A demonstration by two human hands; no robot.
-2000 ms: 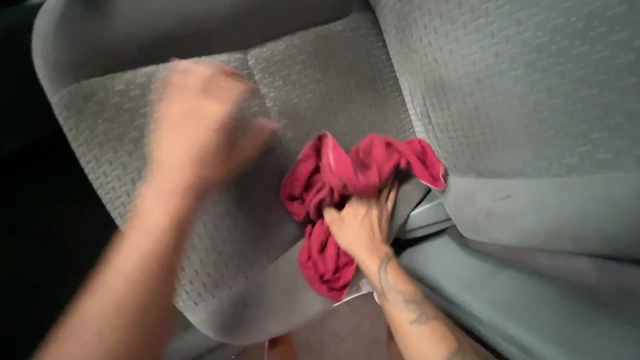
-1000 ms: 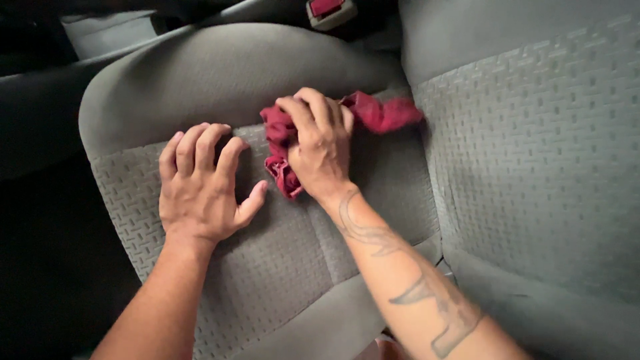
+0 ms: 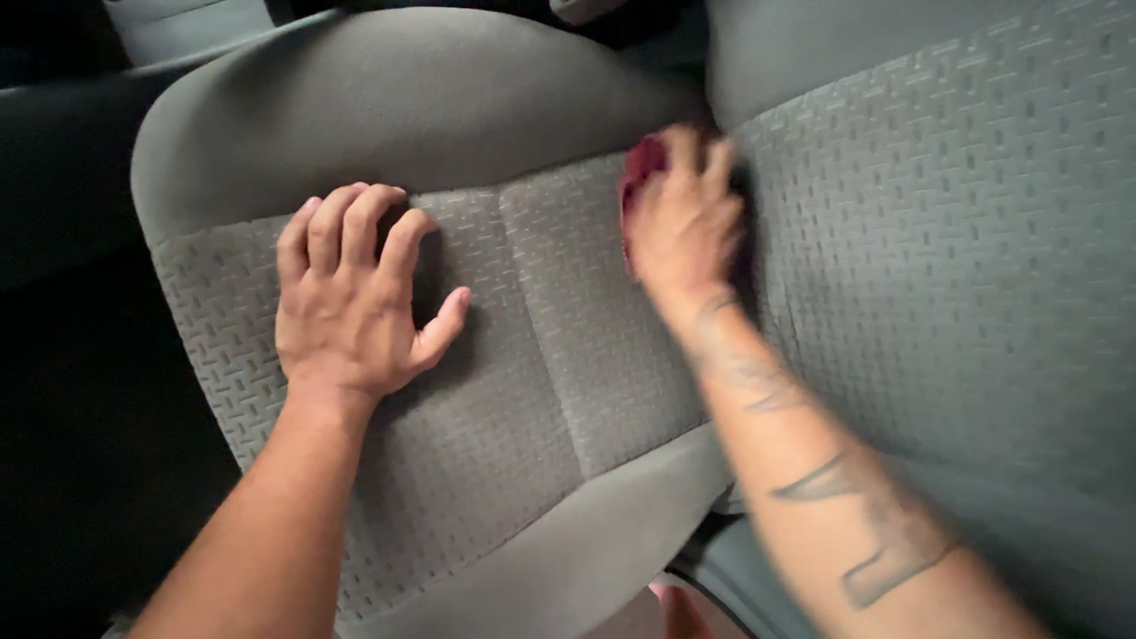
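A grey patterned fabric car seat cushion [image 3: 461, 479] fills the middle of the view. My left hand [image 3: 355, 284] rests on its left part with fingers bent and apart, holding nothing. Toward the back of the cushion, beside the seat backrest [image 3: 941, 248], my right hand [image 3: 688, 209] presses on a dark red cloth [image 3: 641, 173]. Most of the cloth is hidden under that hand, and the hand is slightly blurred.
Smooth raised bolsters [image 3: 399, 98] edge the cushion. Part of a pale seat-belt buckle [image 3: 581, 7] shows at the top. Grey plastic trim [image 3: 191, 27] lies at the upper left, and a dark gap runs along the cushion's left side.
My right hand has moved with the red cloth from the cushion's near side to its far side, then right toward the backrest. My left hand, raised and blurred at first, has come down on the cushion.
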